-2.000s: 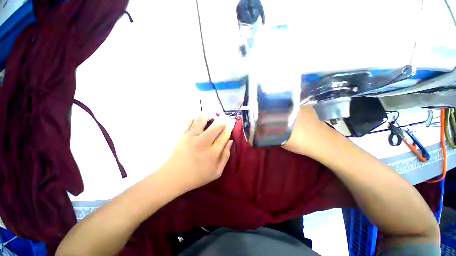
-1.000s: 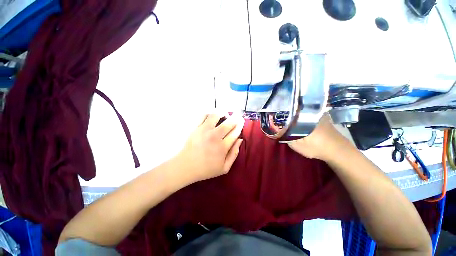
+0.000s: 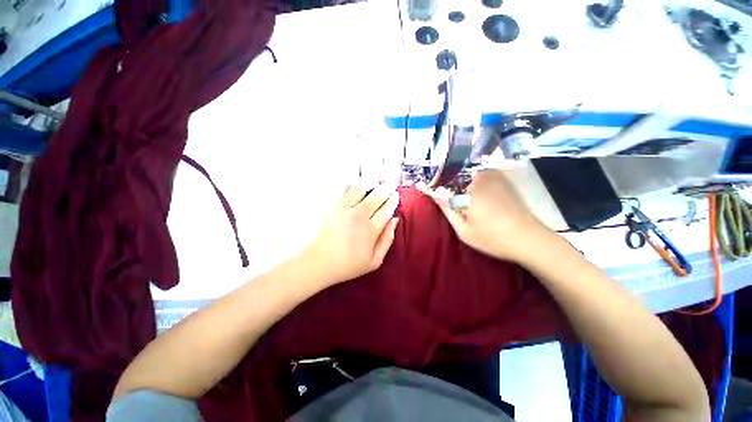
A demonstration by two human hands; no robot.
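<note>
The dark red garment piece (image 3: pixel 445 284) lies under the sewing machine head (image 3: pixel 528 74) and hangs over the table's front edge onto the lap. Its top edge is at the presser foot (image 3: pixel 416 175). My left hand (image 3: pixel 350 231) lies flat beside the needle area, fingertips at the cloth's upper left edge. My right hand (image 3: pixel 486 216) is right of the presser foot, thumb and index finger pinching the cloth's top edge. The curved metal guard (image 3: pixel 456 148) partly covers the needle, which I cannot make out.
A maroon garment pile (image 3: pixel 99 198) with a thin tie (image 3: pixel 218 198) lies at left. At right are a flat black phone-like item (image 3: pixel 580 194), snips with a blue and orange tool (image 3: pixel 660 243), and cord loops (image 3: pixel 736 224). A blue crate (image 3: pixel 595 387) stands below.
The camera view has shifted back, showing more of the machine and making its head look smaller. My right fingers, earlier partly hidden behind the metal guard, now show at the cloth's edge.
</note>
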